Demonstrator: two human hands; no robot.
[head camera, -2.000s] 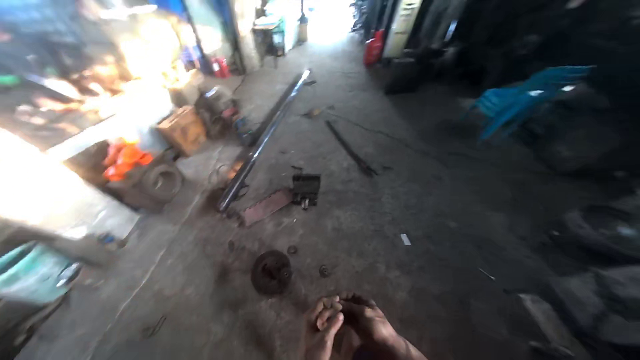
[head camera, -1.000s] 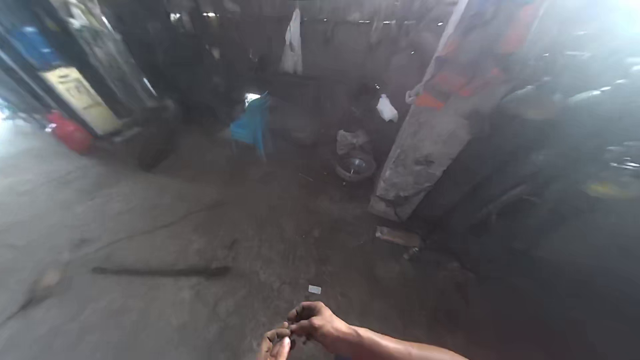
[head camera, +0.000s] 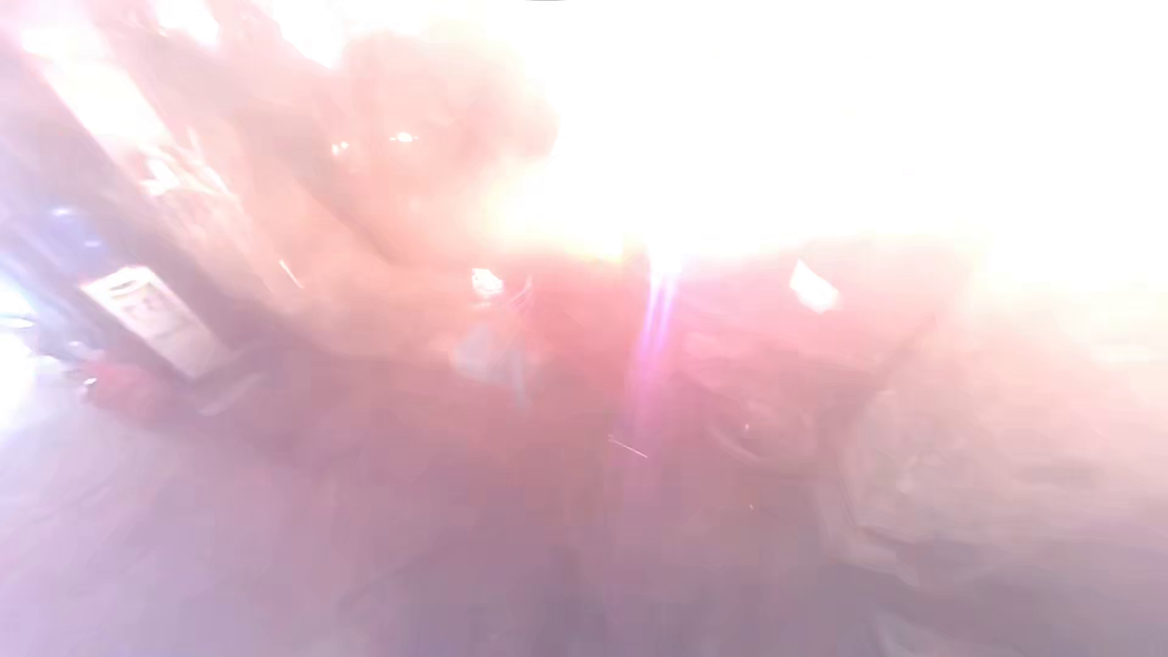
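Neither my left hand nor my right hand shows in the head view at this moment. Strong glare washes out the upper part of the picture, and the rest is hazy and pink. A pale blue plastic chair (head camera: 497, 356) stands faintly near the middle. Right of it, a round wheel or tyre (head camera: 762, 433) lies low on the floor, its outline blurred. Whether my hands hold anything cannot be seen.
A red object (head camera: 128, 392) stands on the left beside a pale panel (head camera: 160, 319). The base of a pillar (head camera: 867, 547) rises from the grey floor (head camera: 274, 547) on the right. A white item (head camera: 812, 287) hangs above the wheel.
Both hands, seen at the bottom edge a second ago, have left the view. Bright glare now covers much of the picture. The view has swung right since two seconds ago.
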